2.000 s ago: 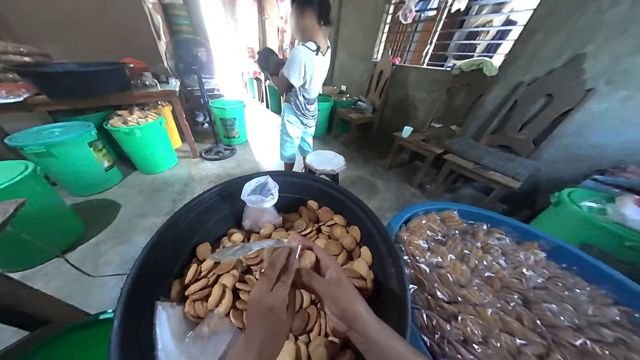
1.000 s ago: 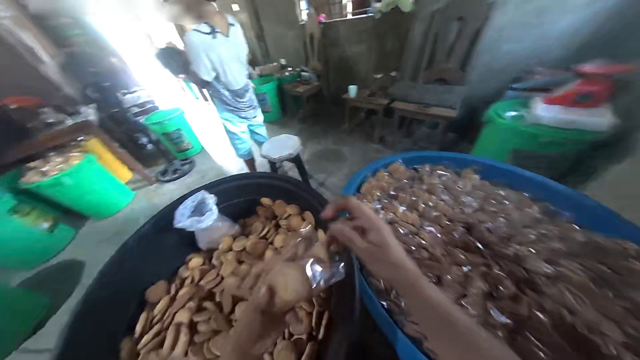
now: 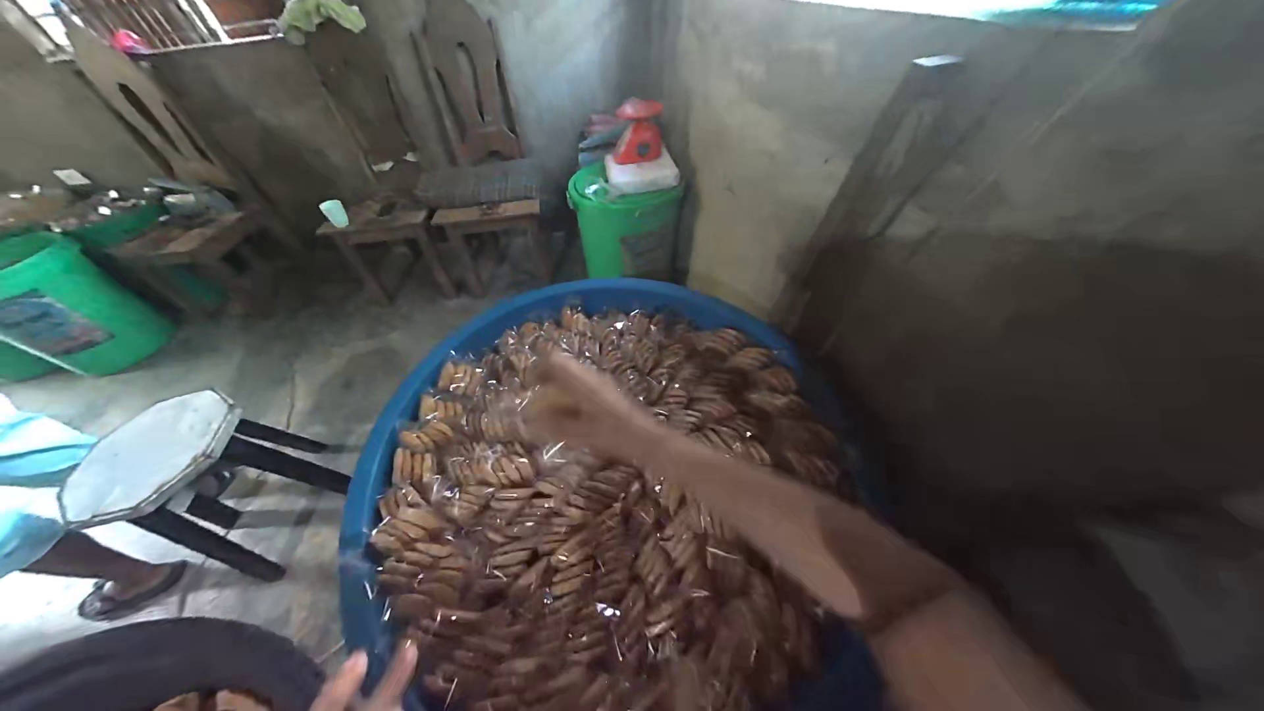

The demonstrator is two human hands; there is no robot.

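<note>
A large blue plastic tub (image 3: 602,292) is heaped with clear plastic packs of round brown cookies (image 3: 592,533). Over the upper left of the heap is my right hand (image 3: 568,400), blurred, its fingers at the packs; whether it grips one cannot be made out. Only some fingertips of my left hand (image 3: 365,681) show at the bottom edge, beside the blue tub's lower left rim. Whatever that hand may hold is out of view. At the bottom left lies part of a black tub (image 3: 158,657), with a few loose cookies (image 3: 212,701) inside.
A stool with a pale octagonal top (image 3: 153,459) stands left of the blue tub, by a person's leg and sandalled foot (image 3: 128,592). Behind are wooden chairs (image 3: 484,212) and a green bucket (image 3: 632,232) bearing a red scale (image 3: 639,138). A wall rises at the right.
The view has swung right, onto the blue tub. Both hands were over the loose cookies two seconds ago; my right hand has moved over to the packs.
</note>
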